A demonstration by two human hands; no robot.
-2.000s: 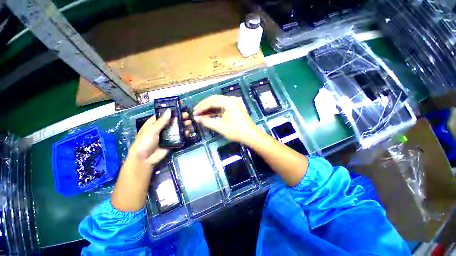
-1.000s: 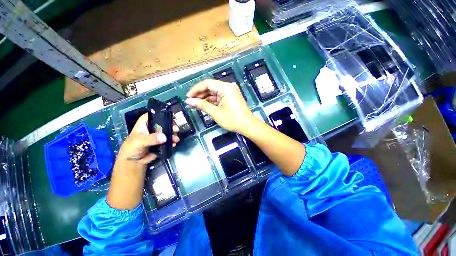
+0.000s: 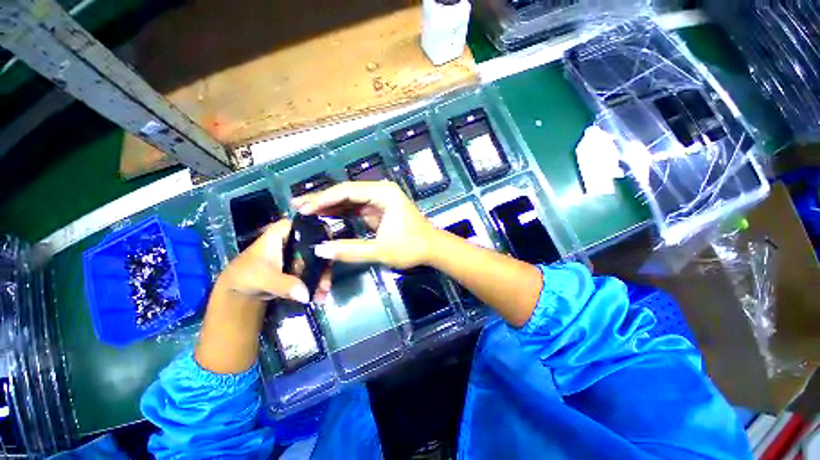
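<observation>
My left hand (image 3: 261,266) holds a black phone unit (image 3: 307,249) tilted above the left part of the clear blister tray (image 3: 360,352). My right hand (image 3: 382,226) is at the unit's upper and right side, with thumb and fingers around its edge. Whether a small part is between the right fingertips cannot be told. Other black phone units lie in the tray pockets, some with a white label area (image 3: 426,168), some with a plain dark face (image 3: 254,218). One front pocket under my hands shows no unit.
A blue bin (image 3: 184,260) of small dark and pale parts is left of the tray. A wooden board (image 3: 270,81) with a white bottle (image 3: 445,34) lies behind. A grey metal upright (image 3: 117,90) slants at left. White scrap (image 3: 597,162) and a film-wrapped tray (image 3: 670,135) are right.
The phone unit was face-up, then turned on edge, and is now tilted between both hands. My right hand has moved left and down onto it.
</observation>
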